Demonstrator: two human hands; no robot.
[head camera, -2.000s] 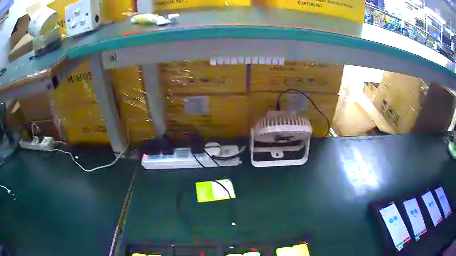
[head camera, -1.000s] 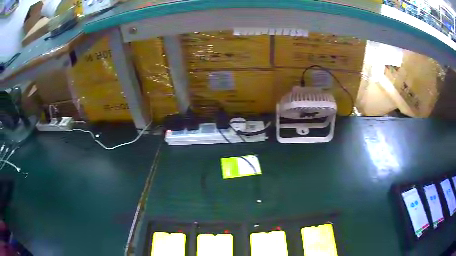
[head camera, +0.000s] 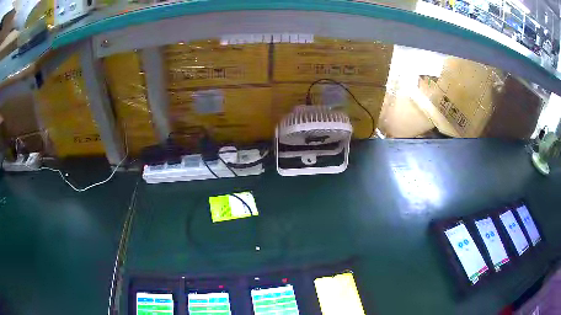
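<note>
A black phone tray (head camera: 246, 274) lies at the near edge, cut off by the bottom of the picture. In it, three smartphones (head camera: 275, 301) show white, green and blue bars, and the rightmost phone (head camera: 339, 296) shows a plain yellow-white screen. A second black tray (head camera: 444, 231) on the right holds several phones (head camera: 466, 252) with light screens and blue round marks. Neither of my hands can be made out. A blurred pinkish sleeve-like patch shows at the lower right edge; no hand is visible on it.
A white fan (head camera: 314, 138) stands beside a white power strip (head camera: 203, 167) before yellow cartons (head camera: 215, 117). A yellow-green and white card (head camera: 234, 207) lies mid-bench with a thin black cable over it. A green-edged shelf (head camera: 258, 12) spans above. A green object (head camera: 542, 157) stands far right.
Three near phones have gone from plain yellow-white screens to green and blue bars. The view has swung right, showing more of the right tray. The sleeve-like patch has appeared at lower right.
</note>
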